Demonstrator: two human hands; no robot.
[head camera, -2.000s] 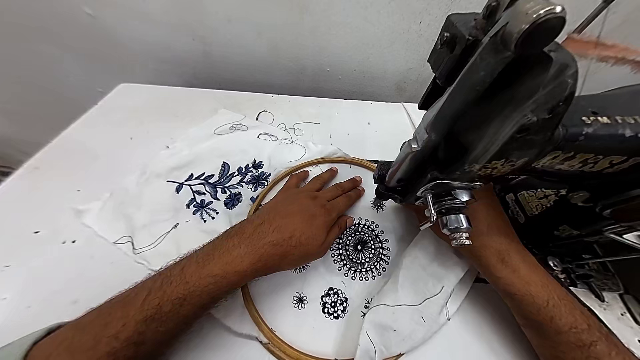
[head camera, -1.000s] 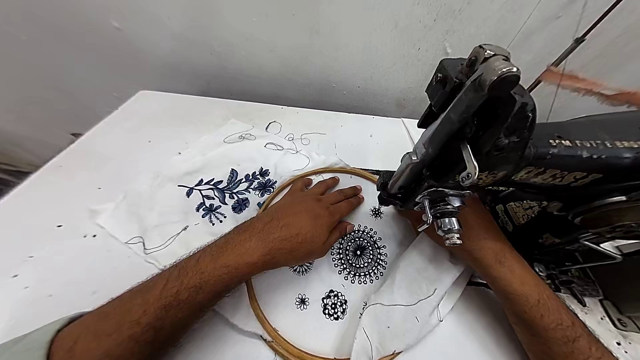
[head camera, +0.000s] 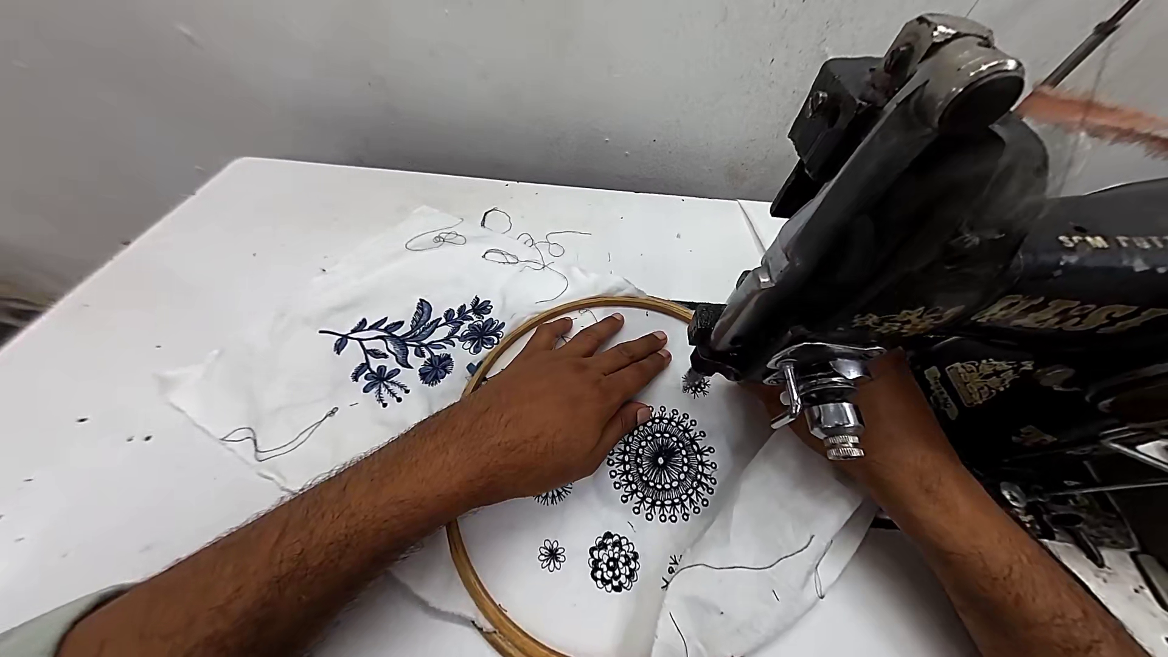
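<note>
My left hand (head camera: 566, 411) lies flat on white cloth inside a wooden embroidery hoop (head camera: 470, 579), fingers spread and pointing toward the needle area of a black sewing machine (head camera: 912, 201). Beside its thumb is a large round black embroidered motif (head camera: 662, 464); a black flower cluster (head camera: 614, 561) is nearer to me. A small dark motif (head camera: 695, 383) sits just under the machine's head. My right hand (head camera: 858, 411) reaches behind the metal thread tension knob (head camera: 835, 420); its fingers are hidden by the machine, so its grip cannot be seen. Folded cloth (head camera: 776, 538) covers the hoop's right part.
Beyond the hoop, the white cloth bears a blue embroidered floral spray (head camera: 415, 342). Loose dark threads (head camera: 529, 251) lie at its far edge, and another thread (head camera: 283, 447) lies at its left. The white table (head camera: 228, 237) meets a grey wall (head camera: 456, 82) behind.
Both hands stay in nearly the same places by the hoop. The small dark motif under the machine's head has shifted slightly relative to it. The view has moved a little.
</note>
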